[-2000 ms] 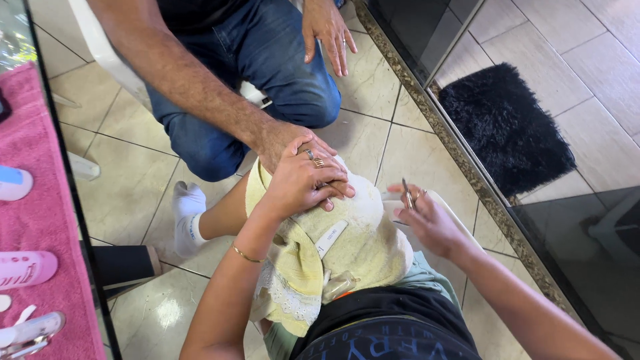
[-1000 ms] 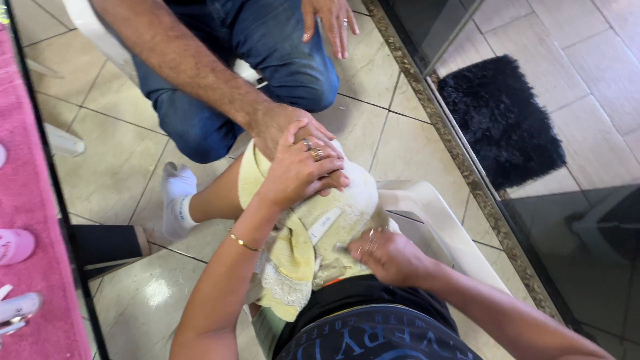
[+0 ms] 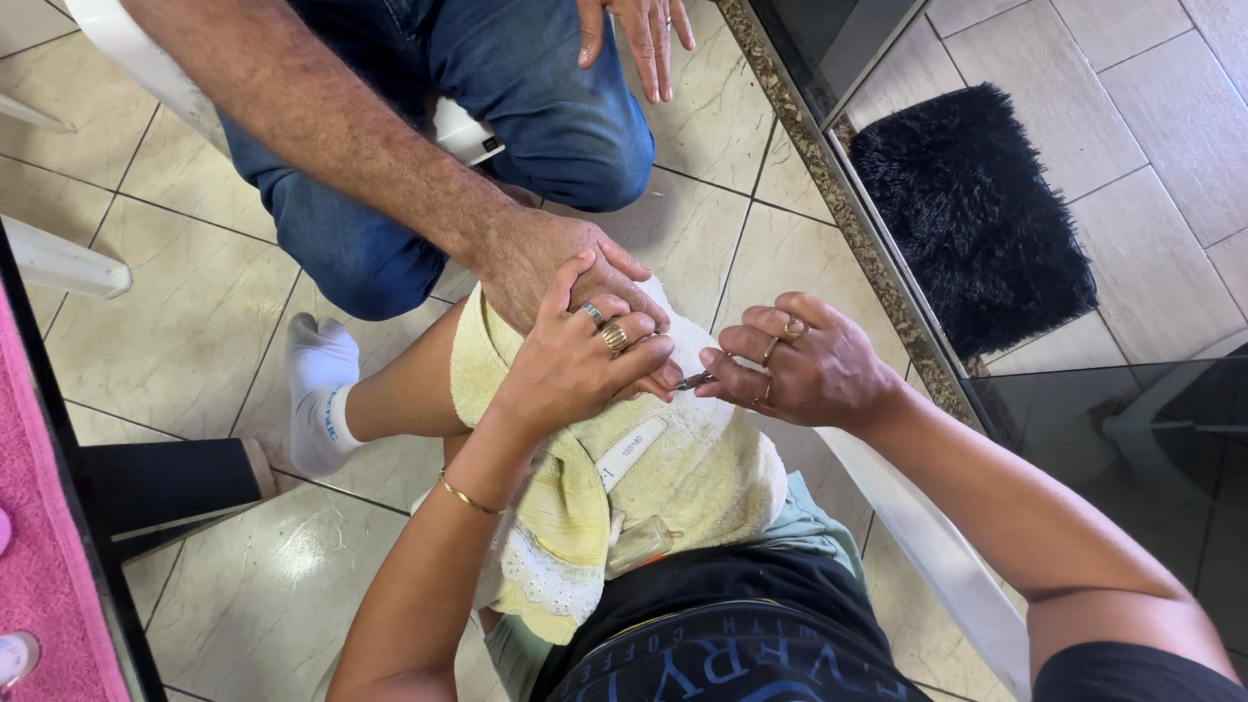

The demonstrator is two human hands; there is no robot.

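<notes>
My left hand (image 3: pixel 590 356), with rings on its fingers, grips the fingers of another person's hand (image 3: pixel 546 258), which rests palm down over my lap. In my right hand (image 3: pixel 804 361) is a small metal cuticle nipper (image 3: pixel 694 380), its tip at one of that person's fingertips. A pale yellow towel (image 3: pixel 721 478) covers my knee beneath the hands. On the towel lie a white nail file (image 3: pixel 632 451) and, near my waist, a small clear container (image 3: pixel 639 544).
The other person sits opposite in jeans (image 3: pixel 546 107), their second hand (image 3: pixel 643 39) over a knee. A table with a pink towel (image 3: pixel 49 575) stands at left. A black shaggy mat (image 3: pixel 975 219) lies behind the glass panel at right.
My right hand has come from over the towel near my waist up to the other person's fingertips, with the nipper now at one of them. My left hand keeps its hold.
</notes>
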